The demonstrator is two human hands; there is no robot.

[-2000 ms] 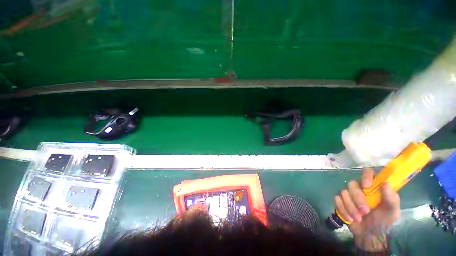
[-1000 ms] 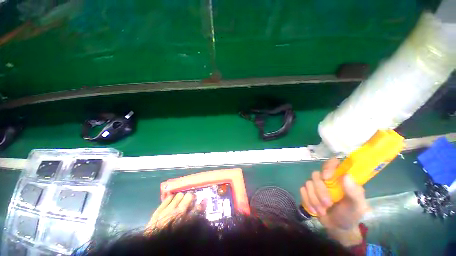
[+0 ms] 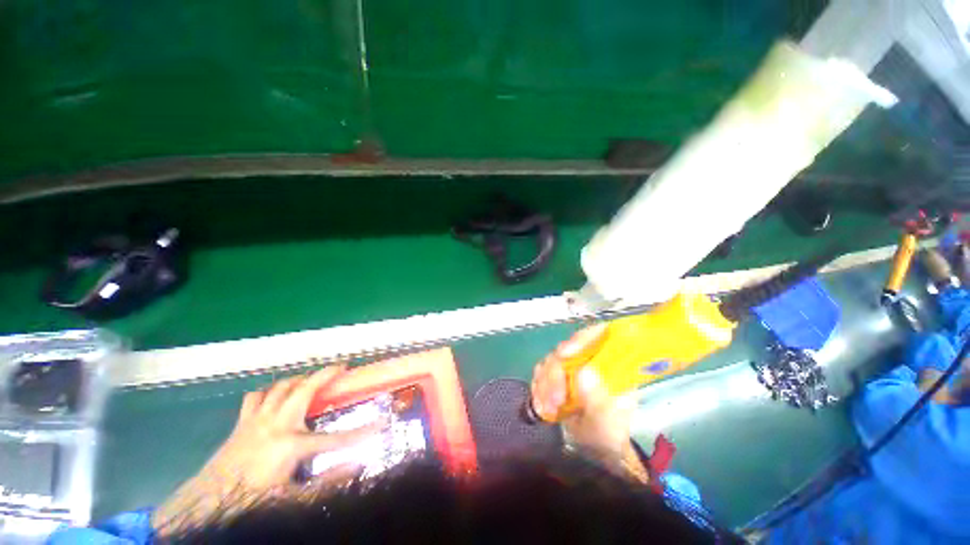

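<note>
My right hand [image 3: 585,394] grips a yellow electric screwdriver [image 3: 649,357]. It is tilted, with its black tip low at the left over the round mesh pad [image 3: 504,413] and its dark cable leaving at the upper right. My left hand [image 3: 279,431] lies with spread fingers over the left side of the red-orange fixture [image 3: 455,410], on or just above the shiny dark unit [image 3: 399,431] inside it. Whether it presses or holds the unit cannot be told. Dark hair hides the fixture's lower part.
A clear tray [image 3: 80,426] with dark squares is cut off at the left. Black loop-like housings [image 3: 119,275] lie on the belt behind the pale rail [image 3: 319,344]. A wrapped post [image 3: 723,181] slants above. A blue box [image 3: 800,313], dark shiny pile [image 3: 796,377] and neighbour's blue sleeve [image 3: 904,410] are right.
The view has swung right, bringing in the neighbour. My left hand now shows with fingers spread over the fixture. My right hand has brought the screwdriver nearer the fixture and tilted it flatter.
</note>
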